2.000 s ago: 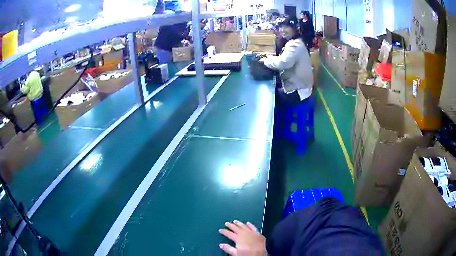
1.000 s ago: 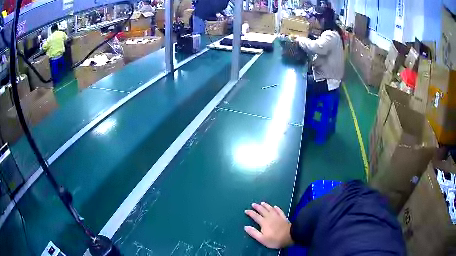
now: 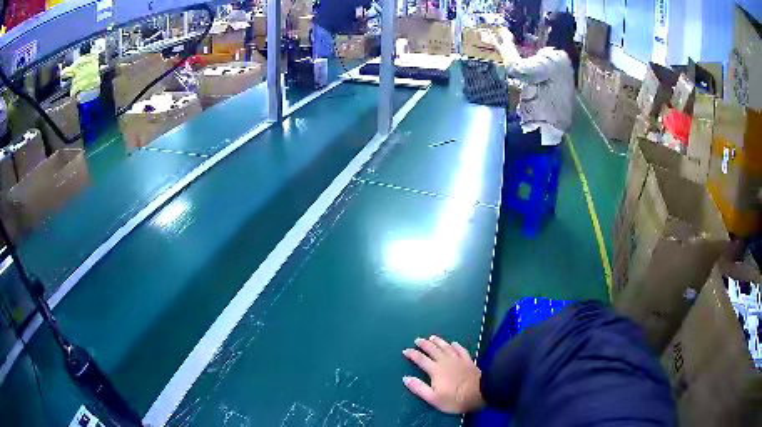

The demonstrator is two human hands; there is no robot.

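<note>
My right hand [image 3: 447, 375] lies palm down on the scratched green bench [image 3: 334, 275] near its right edge. Its fingers are spread and it holds nothing. A dark sleeve covers the arm, which comes in from the lower right. My left hand is not in view. A black electric screwdriver [image 3: 88, 371] hangs on a dark cable at the lower left, cut off by the lower edge. A blue stool [image 3: 535, 313] shows partly behind my sleeve.
A person [image 3: 543, 87] sits on another blue stool [image 3: 535, 179] beside the bench, near black trays [image 3: 485, 82]. Metal posts [image 3: 386, 75] rise from the bench. Open cartons [image 3: 668, 242] line the right side, beyond a yellow floor line [image 3: 589, 196]. A thin stick-like item [image 3: 443, 143] lies on the bench.
The screwdriver and its cable have moved left in view. The seated person's hands have risen off the dark tray. My right hand stays on the bench.
</note>
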